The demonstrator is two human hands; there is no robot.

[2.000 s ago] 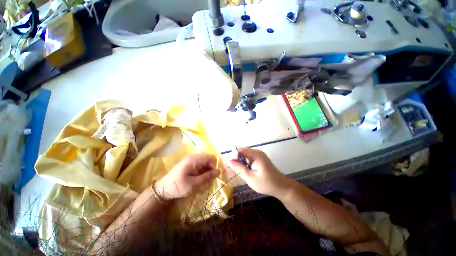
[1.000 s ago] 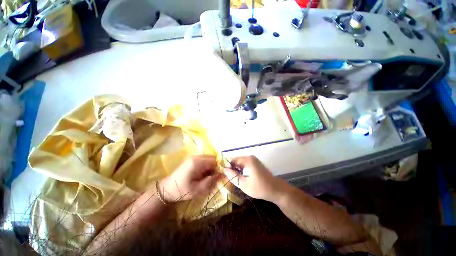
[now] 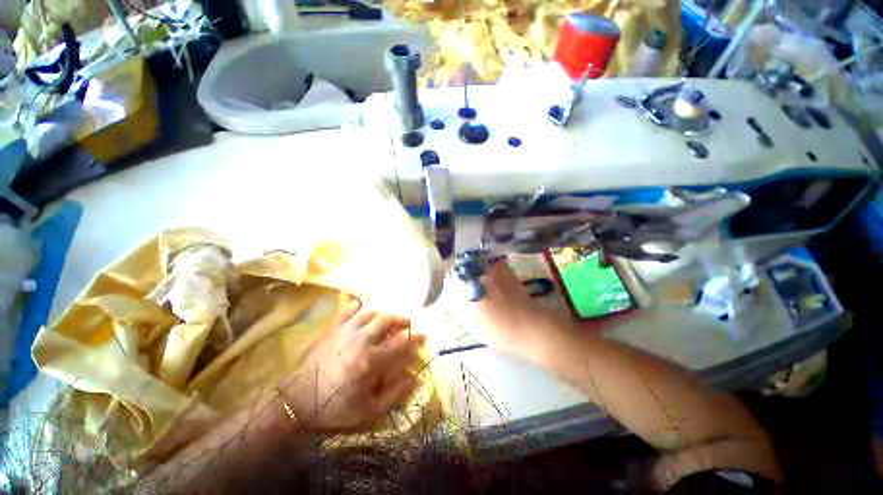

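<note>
The yellow fabric lies in a loose heap left of the needle. My left hand is on its right part, fingers bent onto the cloth. My right hand reaches under the head of the white sewing machine, beside the presser foot; its fingertips are partly hidden, so its grip cannot be told. A small dark tool, likely the thread snips, lies on the machine bed just right of that hand. The needle area is overexposed.
A smartphone with a green screen lies under the machine arm. White scraps and a small parts tray are farther right. A pale bin and a red thread cone stand behind.
My right hand has moved from the fabric at the table edge up to the presser foot and released the dark tool. My left hand has opened somewhat over the cloth. The view has tilted up.
</note>
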